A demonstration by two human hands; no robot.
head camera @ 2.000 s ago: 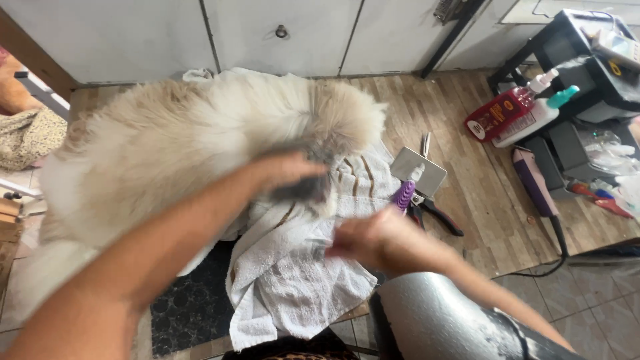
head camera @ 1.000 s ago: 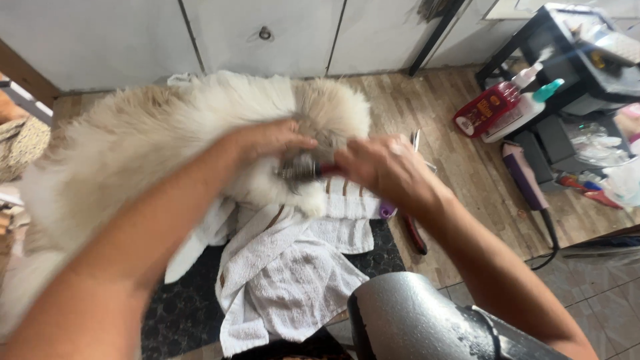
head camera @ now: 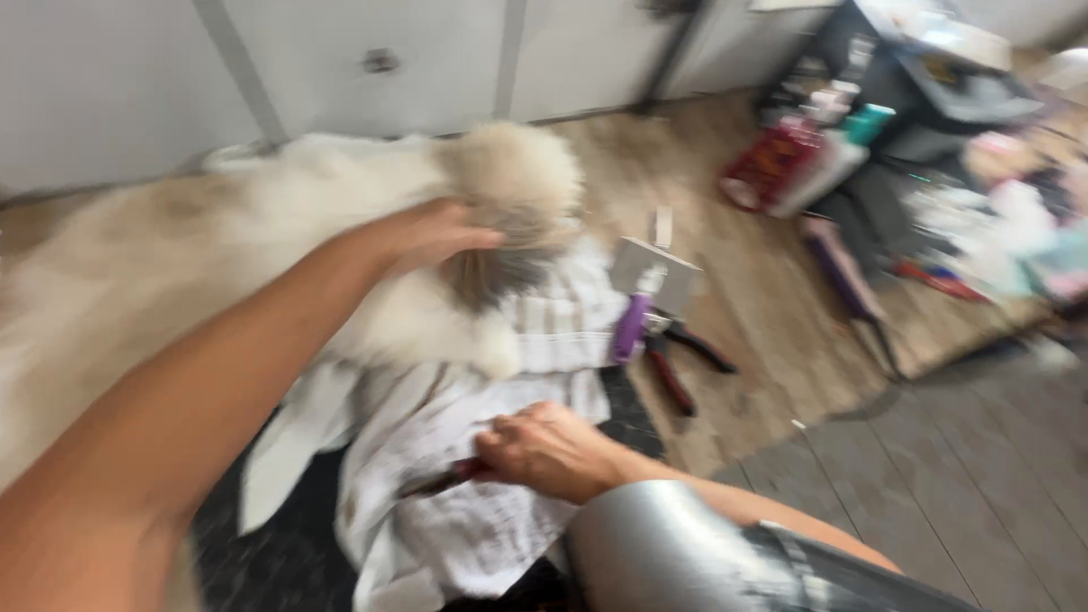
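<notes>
A fluffy cream and white animal (head camera: 178, 246) lies along the table, its grey-brown furred head part at the right end. My left hand (head camera: 438, 238) rests on that head fur; whether its fingers grip the fur is unclear. Below and to the right, my right hand (head camera: 540, 450) is closed around the dark red handle of a grooming tool (head camera: 442, 480). The tool's blurred head points left, over a white towel (head camera: 476, 535); its exact kind is hard to tell. A silver dryer nozzle (head camera: 654, 544) stands in front of my right forearm.
Right of the animal lie a slicker brush (head camera: 631, 327) with a purple handle and pliers-type nail clippers (head camera: 671, 374) with dark red handles. Farther right are a red bottle (head camera: 769, 166), a white bottle with a teal cap (head camera: 829, 166), a purple clipper (head camera: 841, 268) and a black shelf unit (head camera: 935, 85).
My right hand has moved from the animal's head down over the towel, still holding the tool. My left hand remains at the head fur.
</notes>
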